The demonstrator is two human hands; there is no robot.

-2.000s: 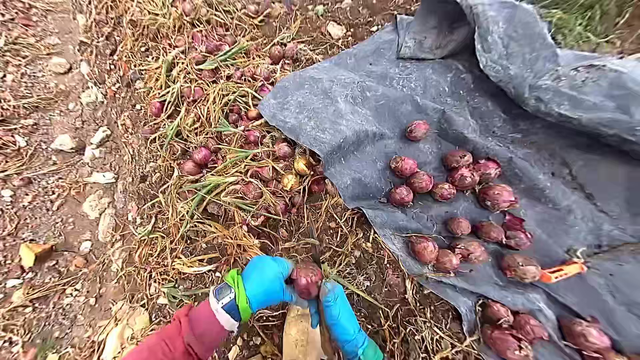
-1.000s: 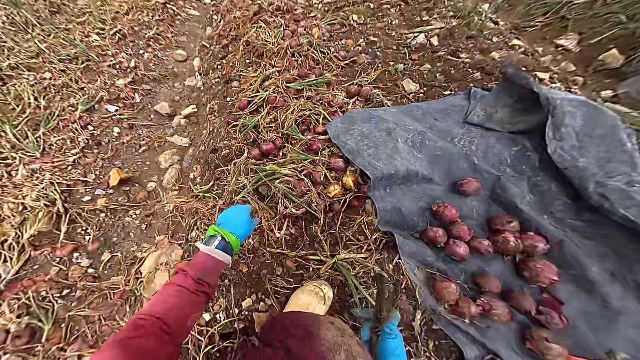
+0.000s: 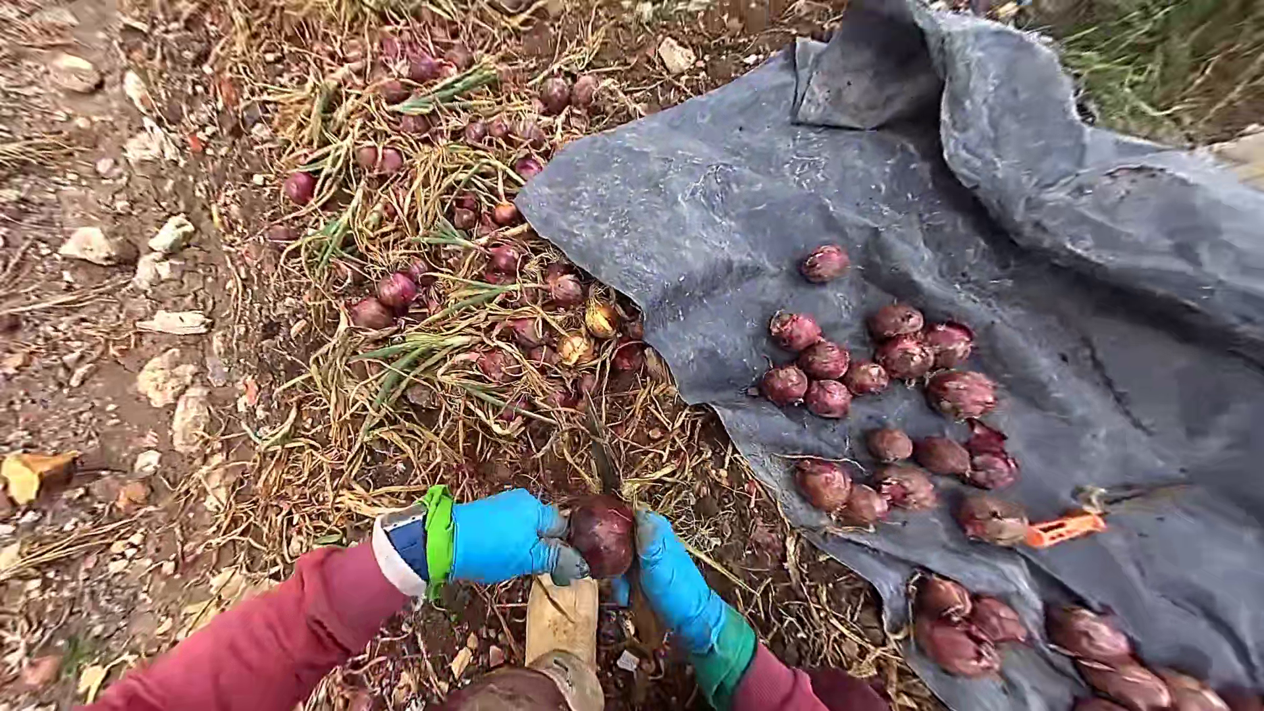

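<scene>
My left hand [image 3: 513, 538], in a blue glove with a green band at the wrist, grips a red onion [image 3: 601, 536] from its left side. From the right, my right hand [image 3: 676, 583], also gloved in blue, is closed beside the same onion. A dark, narrow blade [image 3: 600, 454] rises just beyond the onion; its handle is hidden, and it seems to be in my right hand. Pulled red onions [image 3: 397, 291] with dry tops lie on the soil ahead. More red onions [image 3: 825, 360] without long tops rest on a grey sheet [image 3: 691, 237] at the right.
An orange tool part [image 3: 1065, 529] lies on the sheet, beside an onion. The sheet is bunched into folds [image 3: 1037, 128] at the far right. Stones [image 3: 166, 377] dot the soil at left. A light-coloured shoe [image 3: 563, 622] shows below my hands.
One second ago my left hand was out to the left, away from my right hand, low near the sheet. Now both are together at an onion. The view has shifted.
</scene>
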